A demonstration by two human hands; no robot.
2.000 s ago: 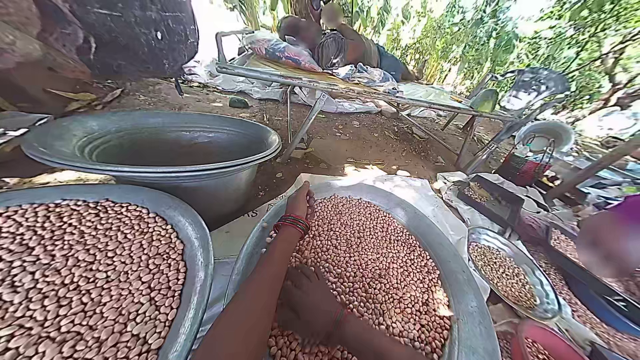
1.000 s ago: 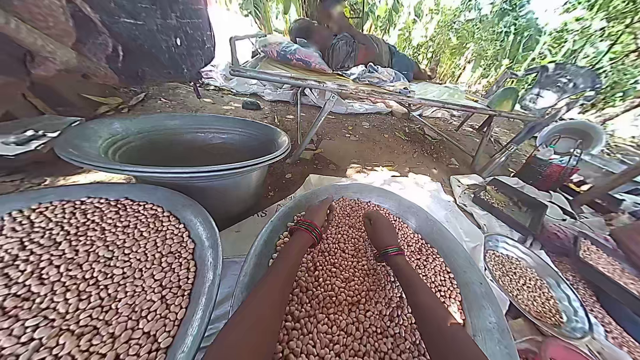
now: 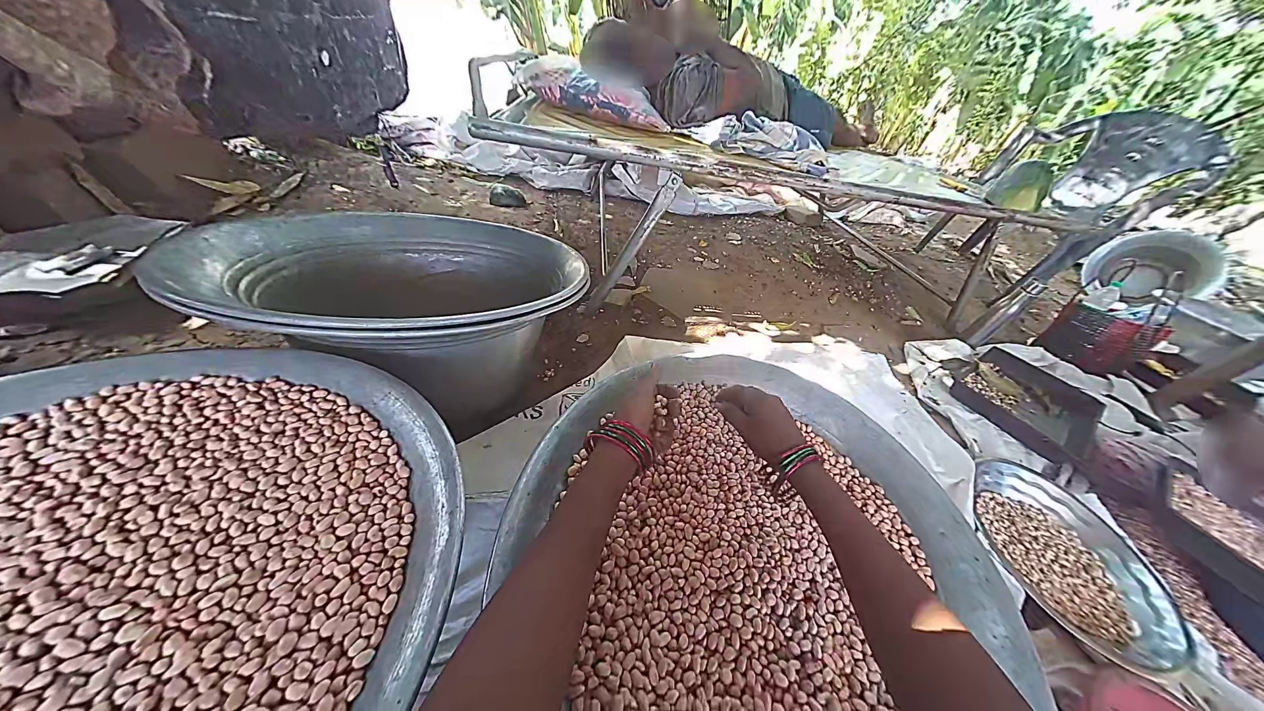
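Observation:
A wide metal basin (image 3: pixel 948 513) in front of me holds a heap of reddish-brown nuts that look like shelled peanuts (image 3: pixel 711 553). Over its far part is my left hand (image 3: pixel 647 410), with bangles at the wrist and its fingers curled beside a few nuts. My right hand (image 3: pixel 760 420), also with bangles, is at the far edge of the heap, fingers bent down toward the nuts. A small gap parts the two hands. Whether either hand grips nuts cannot be told. A second metal basin (image 3: pixel 444 474) of the same nuts stands at the left.
A deep metal tub (image 3: pixel 444 370) stands behind the left basin. On the right are an oval metal tray (image 3: pixel 1155 602) of paler nuts, a dark box (image 3: pixel 1027 425) and a woven basket (image 3: pixel 1096 341). Beyond stands a cot (image 3: pixel 889 193) with a person lying on it. White sacking (image 3: pixel 869 395) lies beneath my basin.
Two seconds ago my right hand lay lower on the heap, near my left forearm; by one second ago it was at the far side. Since then both hands have stayed there, and their fingers have curled.

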